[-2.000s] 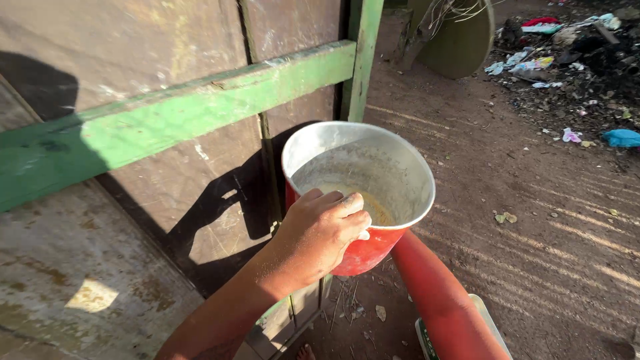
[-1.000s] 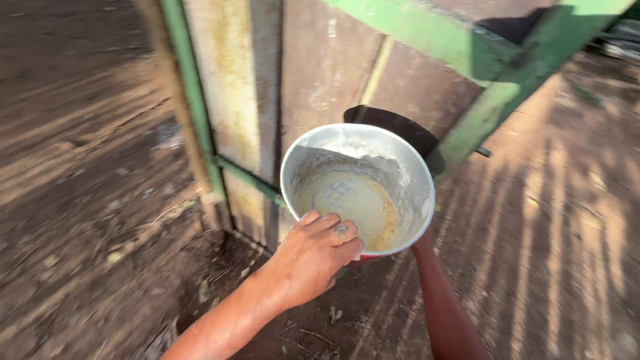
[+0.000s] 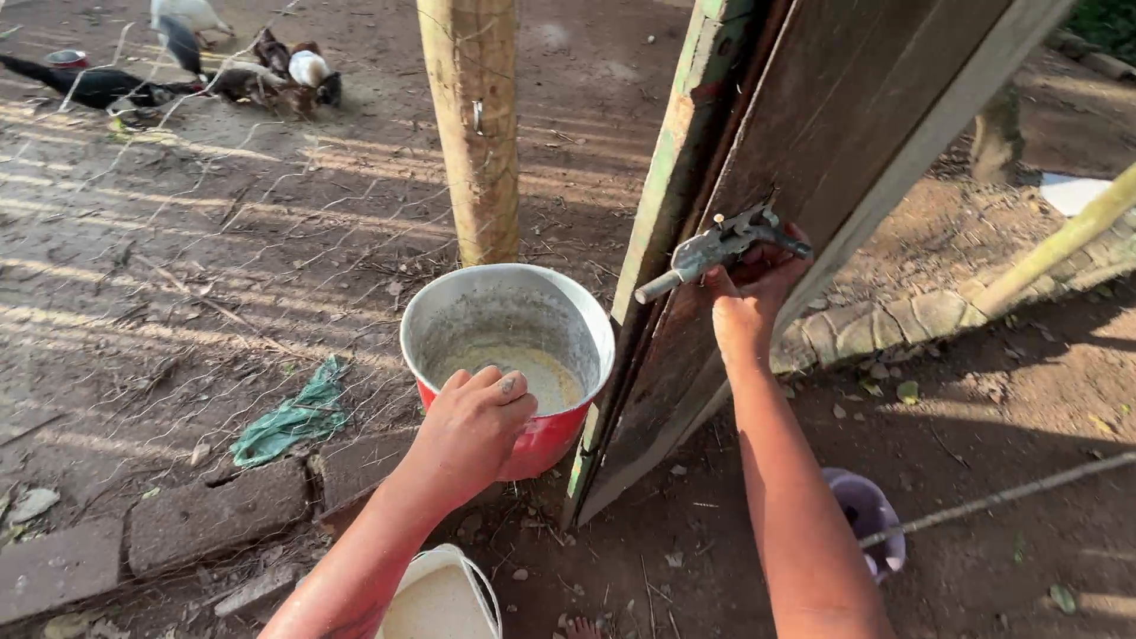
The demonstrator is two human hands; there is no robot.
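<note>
My left hand (image 3: 475,426) grips the near rim of a red metal pot (image 3: 550,439), whose pale inside has a yellowish residue on the bottom. The pot is beside the edge of a wooden door (image 3: 825,115) with a green-painted edge. On the door is a metal slide bolt (image 3: 719,248), its rod sticking out past the door's edge. My right hand (image 3: 754,284) is at this bolt, thumb below it and fingers behind its right end, partly hidden.
Several chickens (image 3: 266,80) stand behind wire mesh at upper left. A wooden post (image 3: 475,133) rises beyond the pot. Bricks (image 3: 217,515) line the mesh's foot near a green cloth (image 3: 297,417). A white bucket (image 3: 444,603) and a purple bucket (image 3: 874,510) are below.
My right hand, earlier at the pot's far side, is now at the bolt on the door. My left hand still holds the pot's rim. The view has swung to the door's edge and the mesh.
</note>
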